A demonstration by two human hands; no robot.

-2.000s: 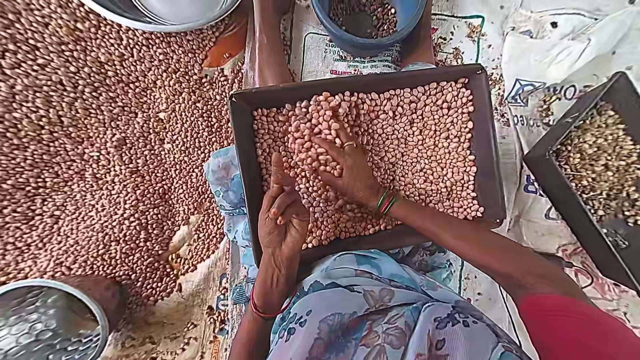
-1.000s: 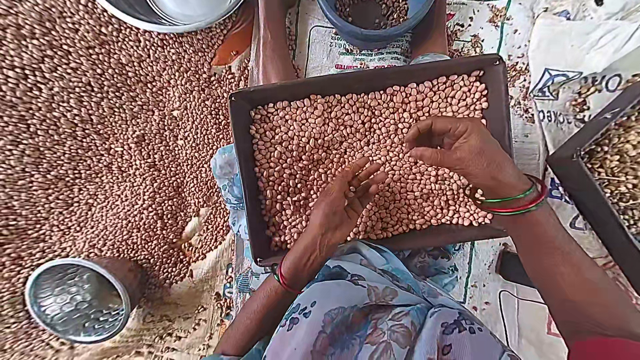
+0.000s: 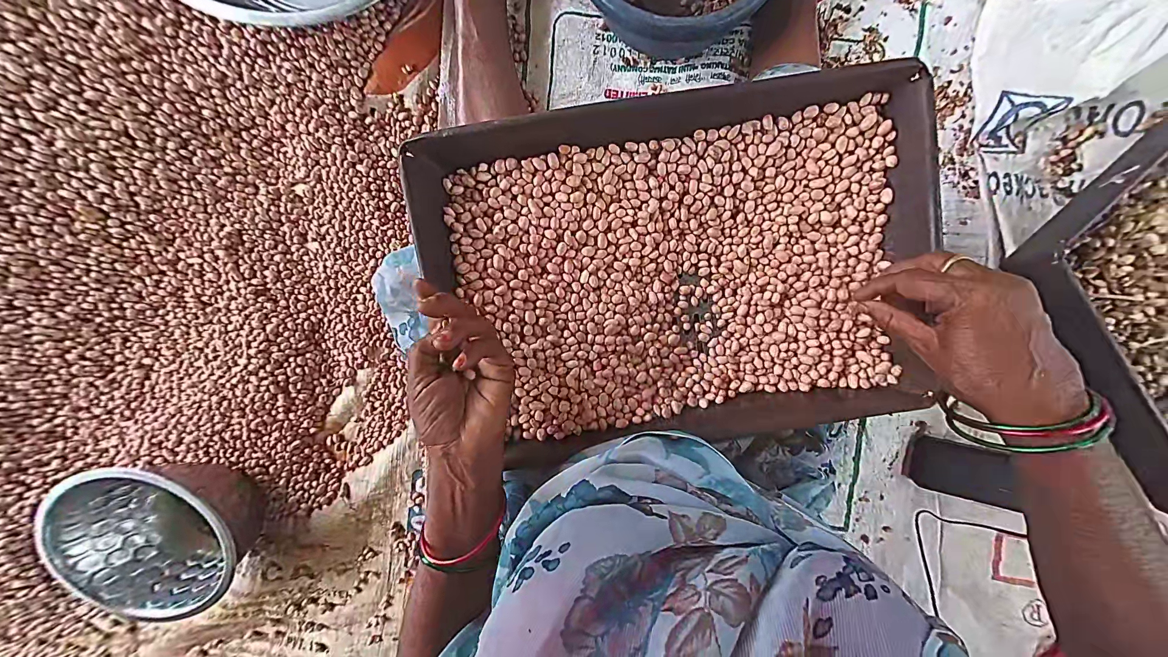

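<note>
A dark rectangular tray lies across the lap, its floor covered by pinkish shelled peanuts. Over the tray's left edge is my left hand, palm up with fingers curled; whether a small thing sits in them cannot be told. My right hand is over the right edge, thumb and forefinger close together at the outermost peanuts; any nut between them is too small to make out. A small dark patch of the tray floor shows among the nuts right of the middle.
A large heap of peanuts spreads at the left, with a metal container tipped on its side there. A blue tub and a metal basin stand at the top. Another dark tray with paler pieces is at the right, over printed sacks.
My right hand, deep in the nuts two seconds ago, has moved out to the tray's right edge. My left hand has gone from over the nuts to the left edge. The nuts lie flatter.
</note>
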